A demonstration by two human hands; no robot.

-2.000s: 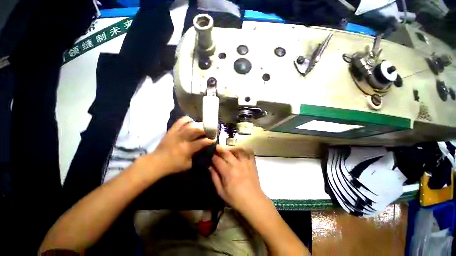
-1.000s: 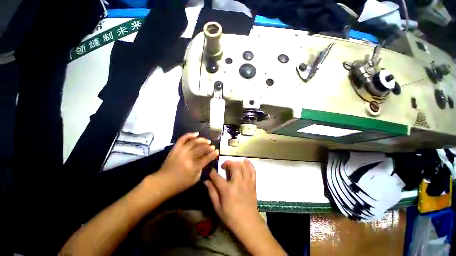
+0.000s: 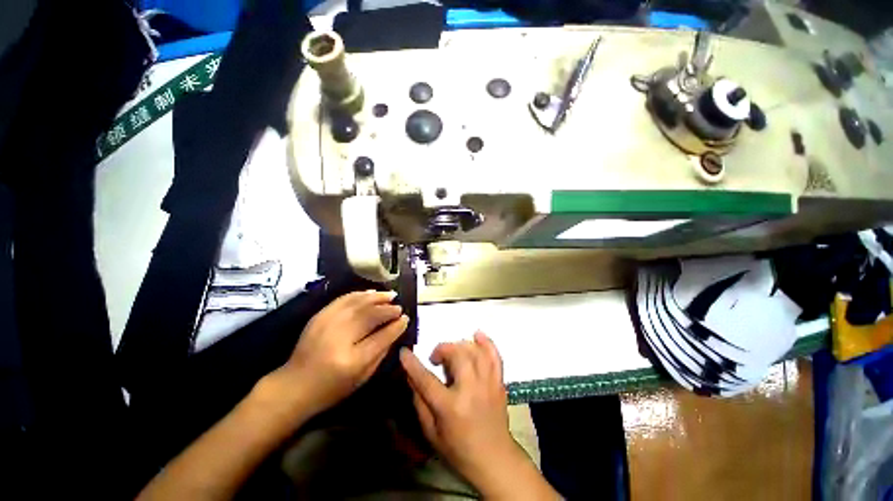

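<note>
Black cloth [image 3: 284, 338] lies across the white table left of the needle, and its edge runs under the presser foot [image 3: 421, 262] of the cream sewing machine [image 3: 490, 147]. My left hand [image 3: 351, 342] grips the black cloth, thumb and fingertips together, just in front of the foot. My right hand [image 3: 460, 396] rests beside the cloth edge on the right, fingers apart, its index fingertip at the cloth. Whether it pinches any cloth is hard to see. A white piece with dark lines [image 3: 240, 294] lies left of the machine head.
A fanned stack of black-and-white cut pieces [image 3: 725, 328] lies under the machine arm at right. Beyond are a yellow tray [image 3: 862, 331] and a blue crate [image 3: 857, 401]. A shiny brown board [image 3: 720, 440] is at lower right. Long black cloth [image 3: 59, 245] hangs at left.
Both hands have moved down, away from the needle, leaving more black cloth edge showing below the foot. The view has shifted, so the machine sits further left.
</note>
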